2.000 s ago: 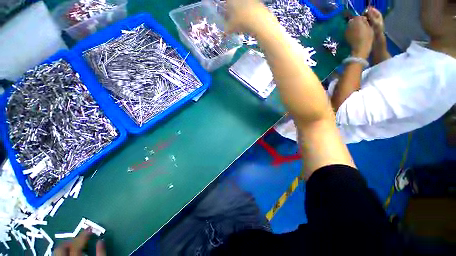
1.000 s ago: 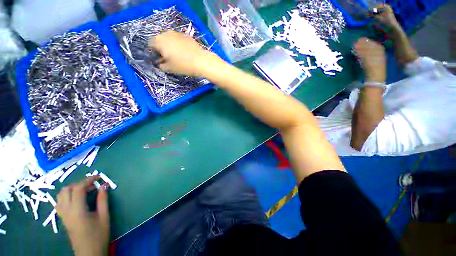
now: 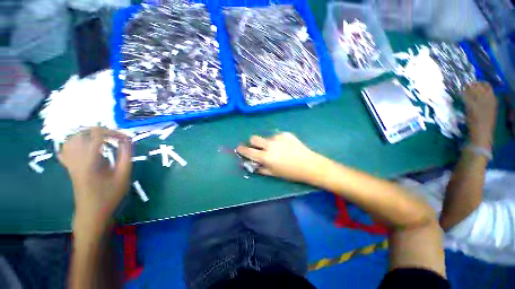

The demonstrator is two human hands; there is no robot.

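My left hand (image 3: 93, 161) is at the left, at the front edge of a loose heap of white strips (image 3: 76, 107). A short white strip (image 3: 109, 151) shows between its thumb and fingers; the view is blurred. My right hand (image 3: 288, 158) rests low on the green mat right of centre, fingers curled, pointing left. A small pale piece (image 3: 250, 166) shows under its fingertips; whether the fingers grip it is unclear. Thin red leads (image 3: 227, 150) lie just left of those fingertips. Several white strips (image 3: 166, 154) lie loose between the hands.
Two blue trays (image 3: 232, 107) of silver-grey sticks stand behind my hands. A clear tub (image 3: 361, 73) of mixed parts and a small scale (image 3: 391, 107) stand to the right. Another person's hand (image 3: 480, 110) is at a pile at the far right. The table's front edge (image 3: 220, 209) is near my lap.
The view has swung left, so the trays show further right. My right hand has left the stick tray and come down to the mat near the red leads. My left hand stays by the white strips.
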